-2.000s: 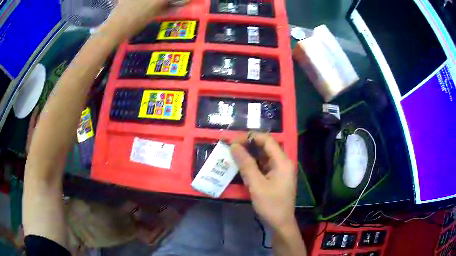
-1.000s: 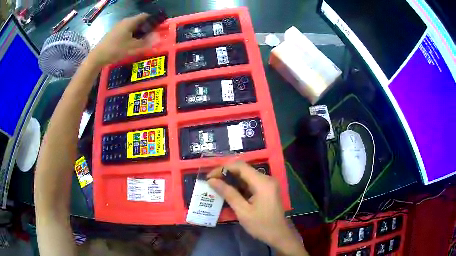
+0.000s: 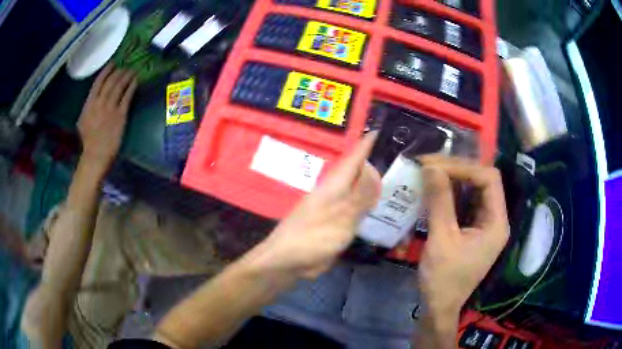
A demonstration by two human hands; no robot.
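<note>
A white-faced battery (image 3: 392, 204) is between my hands, tilted over the lower right of the red-orange tray (image 3: 235, 194). My right hand (image 3: 464, 218) pinches its upper right side. A black phone (image 3: 402, 129), showing a round ring, is behind the battery. My left hand (image 3: 327, 211) comes from the lower left, its fingers against the phone's left edge; its grip is partly hidden and blurred. Keypad phones with yellow film (image 3: 317, 99) fill the tray's left column above a slot holding a white label sheet (image 3: 288, 162). Back-up black phones (image 3: 433, 75) lie in the right column.
Another person's hand (image 3: 106, 112) rests on the bench at left, near a yellow-filmed phone (image 3: 180, 102) and two white-faced pieces (image 3: 201, 34). A pale block (image 3: 535, 99), white corded mouse (image 3: 537, 238) and monitor edge (image 3: 600, 204) stand right. Small red trays (image 3: 494, 334) are lower right.
My left hand has come down from the tray's top left to the battery and phone. The view has shifted, so the tray appears tilted and farther right. Another person's hand shows at left.
</note>
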